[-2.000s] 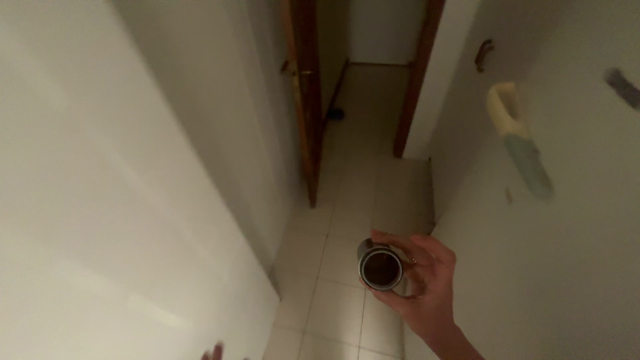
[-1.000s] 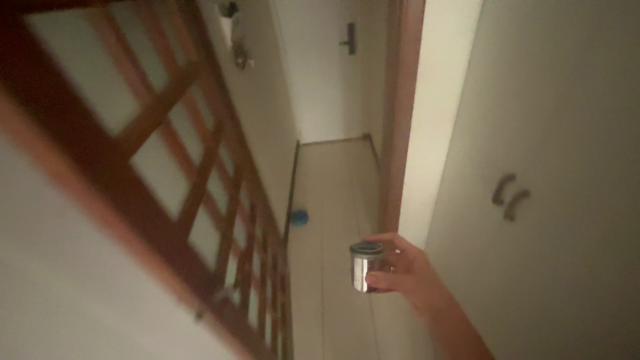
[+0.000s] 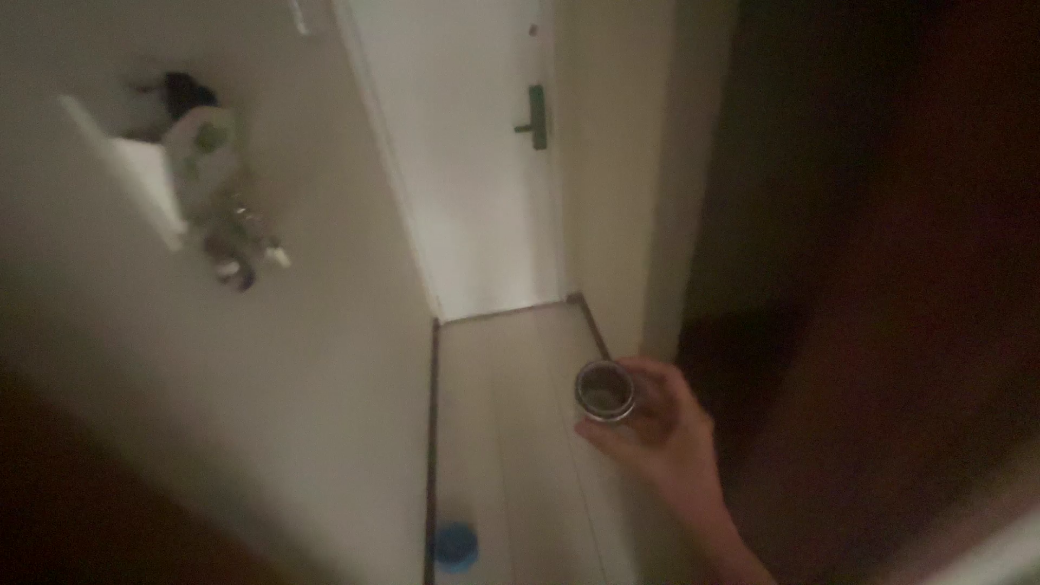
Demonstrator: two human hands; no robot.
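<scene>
My right hand [image 3: 666, 435], reaching in from the lower right, is closed around a small round container [image 3: 604, 392] with a shiny rim. Its round end faces the camera and looks dark; whether that is a lid or an opening cannot be told. The thumb lies below it and the fingers curl over its top and far side. My left hand is out of the frame.
A white door [image 3: 471, 162] with a dark handle [image 3: 536, 118] closes off the corridor's far end. A blue round object [image 3: 456, 547] sits on the tiled floor [image 3: 512, 439] by the left skirting. Blurred items [image 3: 207, 175] hang on the left wall. Dark reddish-brown surfaces flank the view.
The view has moved forward past the wooden-framed door into the corridor, closer to the white door. My right hand still holds the container, whose round end again faces the camera. My left fingertips have left the view.
</scene>
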